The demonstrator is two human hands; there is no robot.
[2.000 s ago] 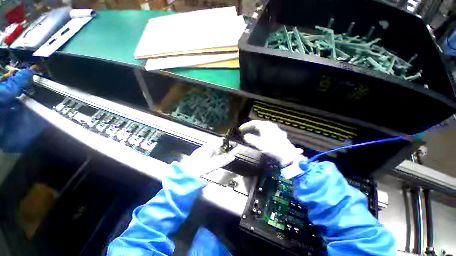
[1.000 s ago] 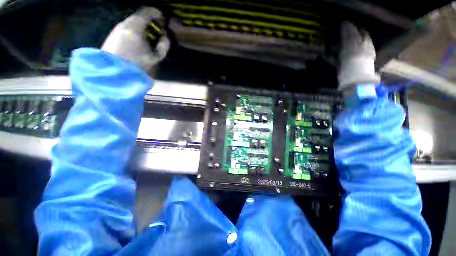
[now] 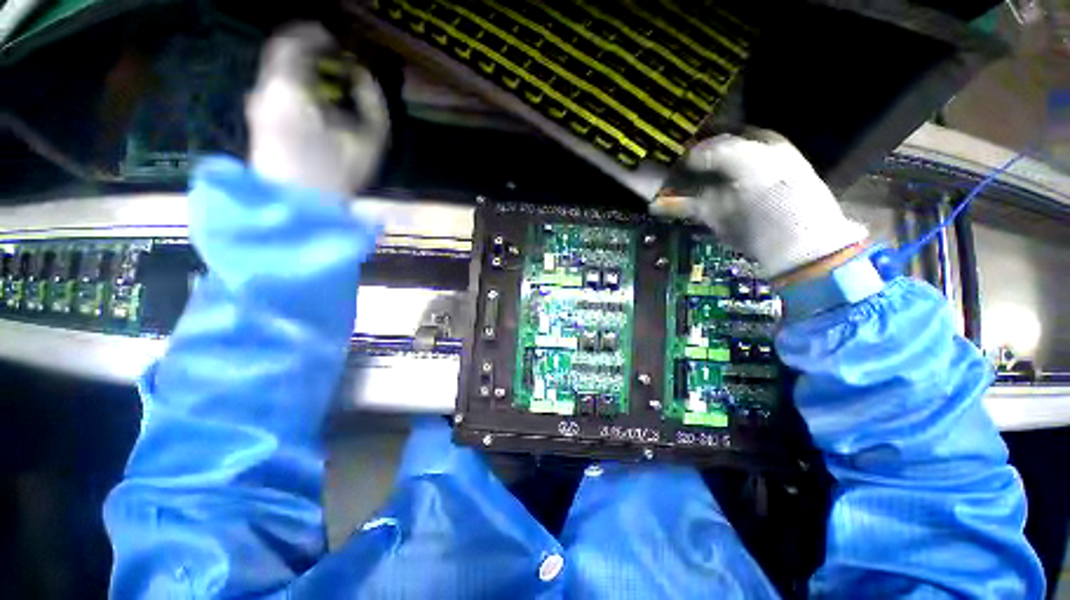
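Note:
The component foam tray (image 3: 575, 76), lined with rows of yellow-and-black components, lies tilted in the shelf opening. My right hand (image 3: 763, 199), white-gloved, is closed on its near right corner. My left hand (image 3: 315, 117), gloved and blurred, is raised at the left of the tray, curled around a few yellow-and-black components (image 3: 334, 82). The black solder pallet (image 3: 475, 404) sits in front of me across the rails. It holds two green circuit board panels side by side, the left panel (image 3: 581, 316) and the right panel (image 3: 704, 328), whose right part is partly covered by my right sleeve.
Pale conveyor rails (image 3: 405, 387) run left and right of the pallet. Another green board strip (image 3: 70, 281) lies between them at the far left. A blue wrist strap cord (image 3: 956, 223) runs off to the upper right. The dark shelf stands behind the pallet.
The foam tray now shows more of its top and is angled out toward me. My right hand has moved left and down from the shelf's right side onto the tray corner. My left hand stays raised.

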